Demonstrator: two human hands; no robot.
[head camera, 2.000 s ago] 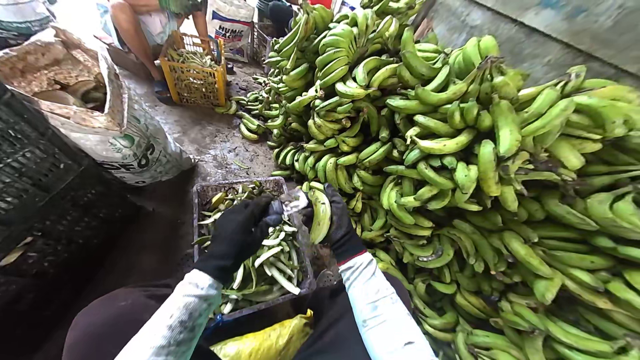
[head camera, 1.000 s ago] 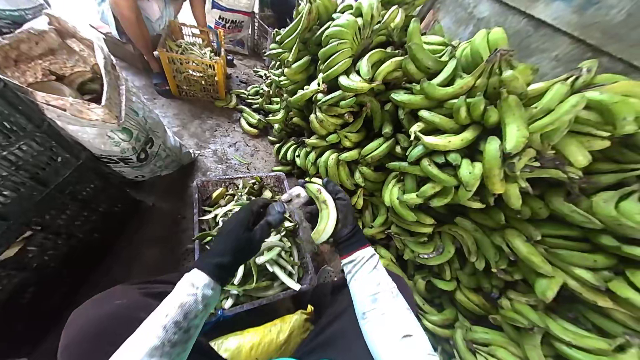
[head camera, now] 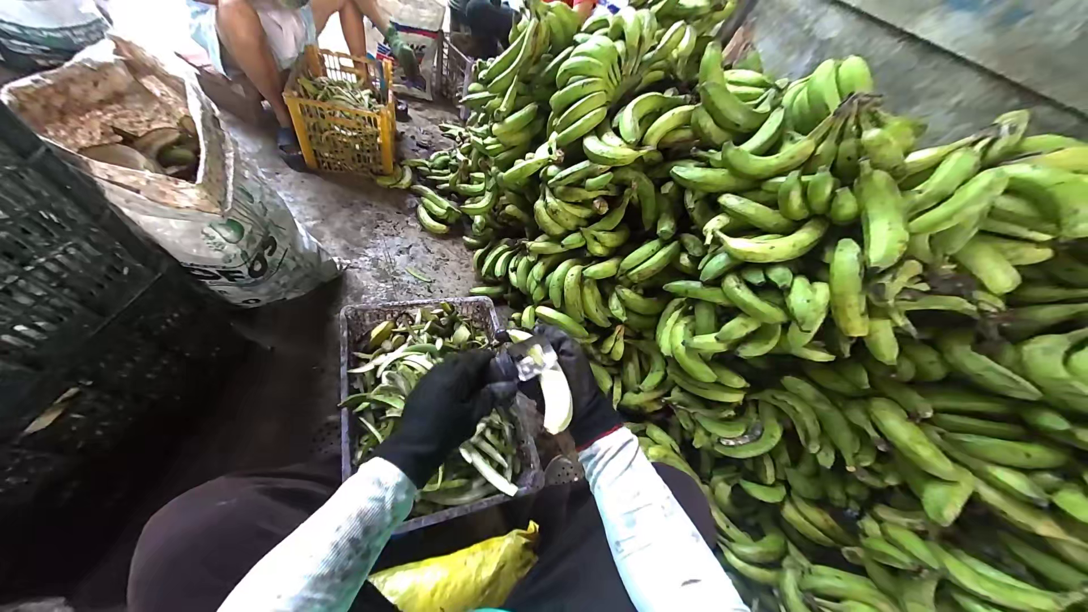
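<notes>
My left hand (head camera: 450, 404), in a black glove, is closed around the dark handle of a peeler-like tool with a shiny metal head (head camera: 535, 360). Also in a black glove, my right hand (head camera: 578, 387) grips a green plantain (head camera: 556, 398) whose pale flesh shows. The metal head lies against the plantain's upper part. Below both hands stands a grey plastic crate (head camera: 347, 425) holding green peels and pale strips (head camera: 489, 463). Beside my right arm rises a large heap of green plantains (head camera: 748, 340). My right fingertips are partly hidden behind the plantain and tool.
A woven sack (head camera: 255, 229) with plantain pieces inside stands at left, by dark stacked crates (head camera: 68, 280). Further off, a person's bare legs (head camera: 246, 51) flank a yellow crate (head camera: 340, 140) of peels. A yellow bag (head camera: 463, 574) lies near my lap. A wall (head camera: 960, 68) borders the heap.
The plantain in my right hand showed much green skin two seconds ago; now its visible side is mostly pale. My hands remain close together over the crate's right edge.
</notes>
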